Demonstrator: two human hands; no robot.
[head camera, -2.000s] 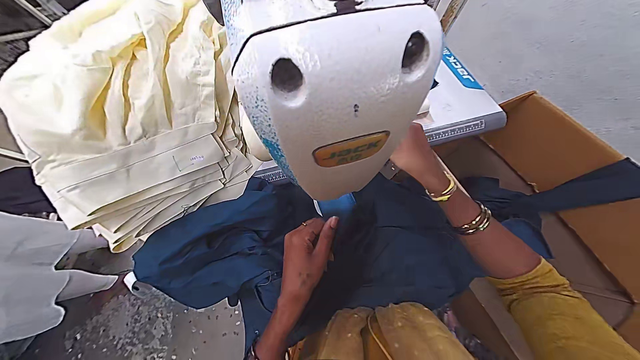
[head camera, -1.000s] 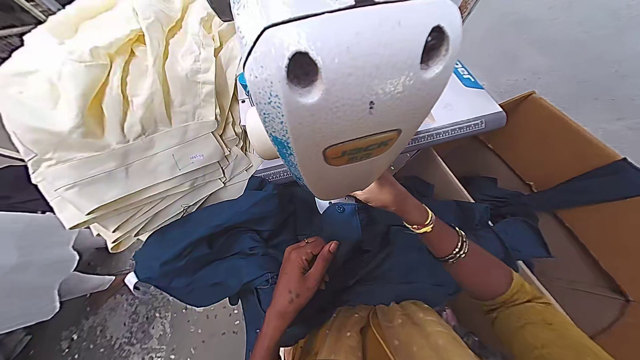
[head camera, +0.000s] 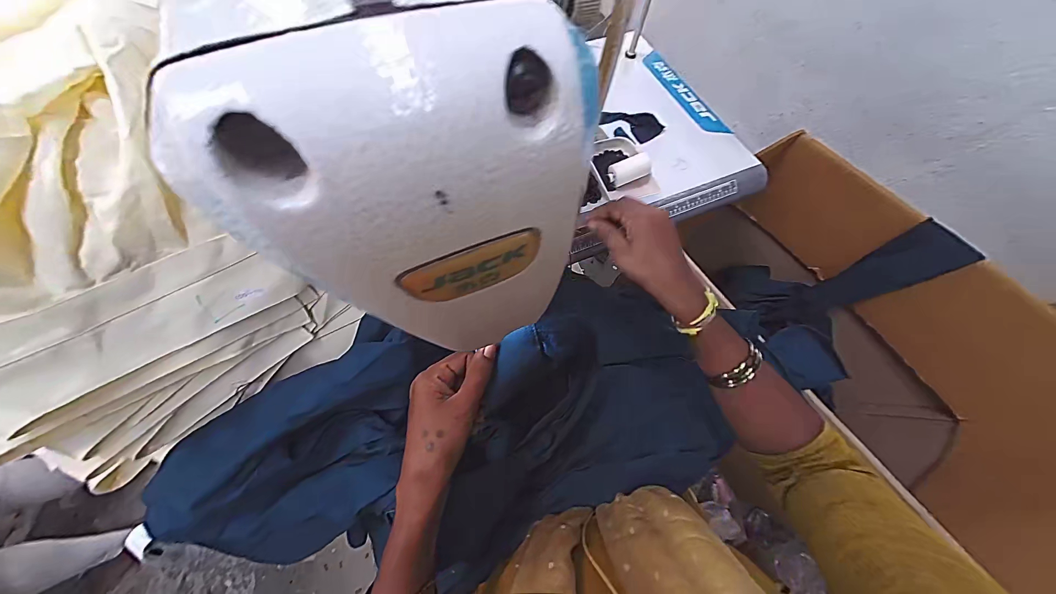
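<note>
The white head of a Jack sewing machine (head camera: 371, 165) fills the upper middle and hides its needle area. Just under its lower tip, my left hand (head camera: 450, 396) pinches the edge of a dark blue cloth garment (head camera: 627, 396), which spreads across my lap. My right hand (head camera: 639, 247) is raised at the front edge of the machine's white table (head camera: 701, 165), beside a small tray of dark buttons (head camera: 609, 161). Its fingertips are close together; whether they hold a button cannot be told. A white thread spool (head camera: 631, 169) lies at the tray.
Folded cream cloth pieces (head camera: 165, 346) are stacked at the left. A cardboard box (head camera: 891, 330) stands at the right with dark blue cloth (head camera: 899, 260) hanging over its wall. Clear plastic bags (head camera: 767, 536) lie low beside my right sleeve.
My right hand has moved from under the machine head to the button tray at the table's edge. My left hand has stayed at the garment. The view has shifted closer to the machine.
</note>
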